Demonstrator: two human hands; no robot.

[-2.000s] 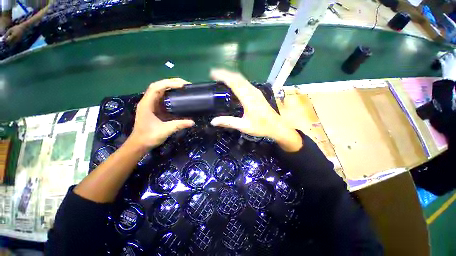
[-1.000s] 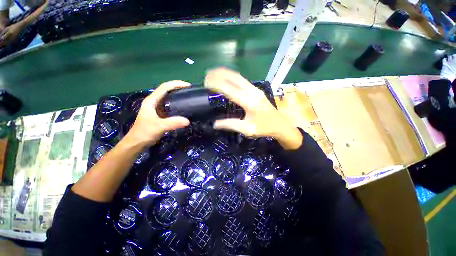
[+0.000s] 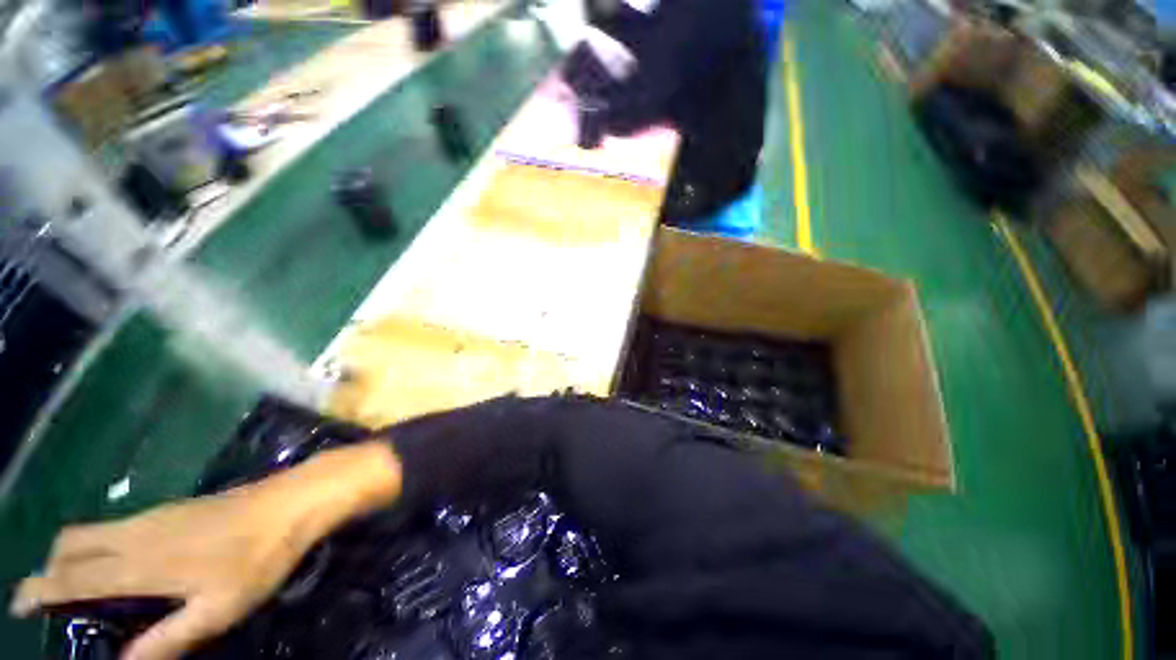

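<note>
My right hand (image 3: 206, 554) is at the lower left, reaching across from the right. Its fingers and thumb are around a black cylinder (image 3: 90, 638), whose ringed, shiny end shows at the picture's edge; most of it is hidden. The glossy black blister tray (image 3: 426, 580) lies beneath my forearm, with round crosshatched pockets and strong glare. Part of the tray is hidden by my black sleeve. My left hand is out of the picture. The view is blurred.
An open carton (image 3: 890, 368) with black trays inside stands right of the cardboard-covered bench (image 3: 516, 277). The green conveyor (image 3: 277, 264) carries cylinders (image 3: 364, 200) and a white slip (image 3: 119, 489). A blurred white post (image 3: 194, 316) crosses the left. A person in black (image 3: 709, 97) is beyond.
The view has swung right, bringing the carton and floor into sight. My left hand has left the picture. My right hand and the cylinder now lie at the lower left edge.
</note>
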